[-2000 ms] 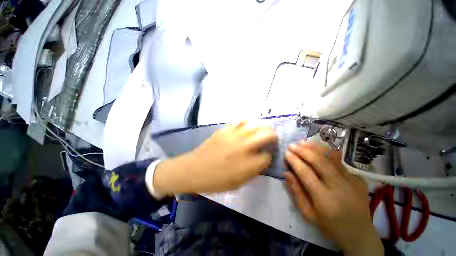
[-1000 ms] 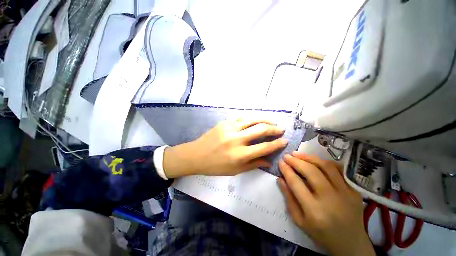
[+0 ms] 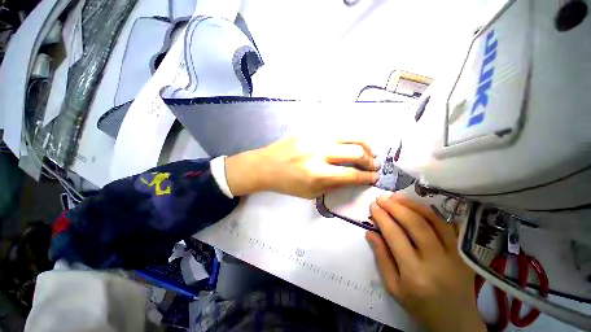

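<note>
The grey band (image 3: 240, 126) with a dark upper edge lies flat on the white machine bed, its right end at the presser foot (image 3: 389, 170). My left hand (image 3: 304, 170) lies flat on the band, fingertips just left of the foot. My right hand (image 3: 421, 256) rests on the bed just below the foot, fingertips near the cloth's edge; whether it pinches cloth cannot be told. The white sewing machine head (image 3: 499, 104) with blue lettering stands at the right. The needle tip is too small to make out.
Red-handled scissors (image 3: 512, 285) lie right of my right hand. Grey-and-white curved pieces (image 3: 214, 55) lie behind the band. A plastic-wrapped roll (image 3: 78, 84) is at the left. Ruler marks (image 3: 299, 253) run along the front edge. A blue tray (image 3: 172, 282) sits below the table.
The band's dark edge has moved up and away from the front edge, uncovering a dark bed outline below my left hand. My left hand has shifted slightly up and right. The view has shifted slightly.
</note>
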